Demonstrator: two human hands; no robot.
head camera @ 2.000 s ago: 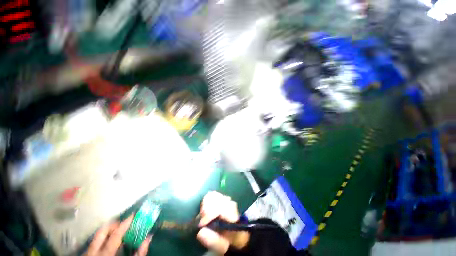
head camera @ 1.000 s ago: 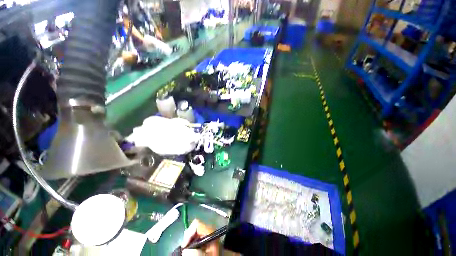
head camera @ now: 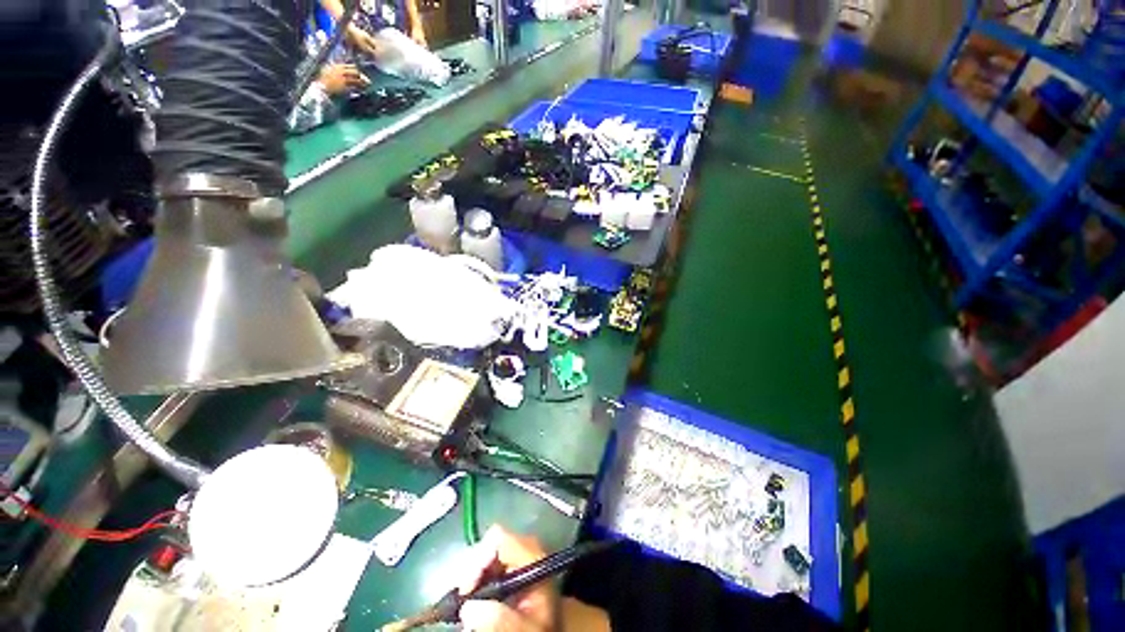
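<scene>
My right hand (head camera: pixel 524 590) is at the bottom centre, partly cut off by the lower edge. It holds a soldering iron (head camera: pixel 524 575) with a black handle, its metal end pointing down and left over the green mat. A white-handled tool (head camera: pixel 417 519) and a green handle (head camera: pixel 470 509) lie just beyond the hand. My left hand is not in view. No circuit board shows beside the iron's end.
A white lamp head (head camera: pixel 263 514) and a fume funnel (head camera: pixel 220 309) hang at left. A blue tray of small parts (head camera: pixel 709 426) stands right of my hand. A soldering station (head camera: pixel 401 414), white bag (head camera: pixel 426 296) and piled boards lie beyond. A person's hands show across the bench.
The blurred view has swung up and right, and is now sharp. The green board and my left hand have left the picture. My right hand still holds the iron.
</scene>
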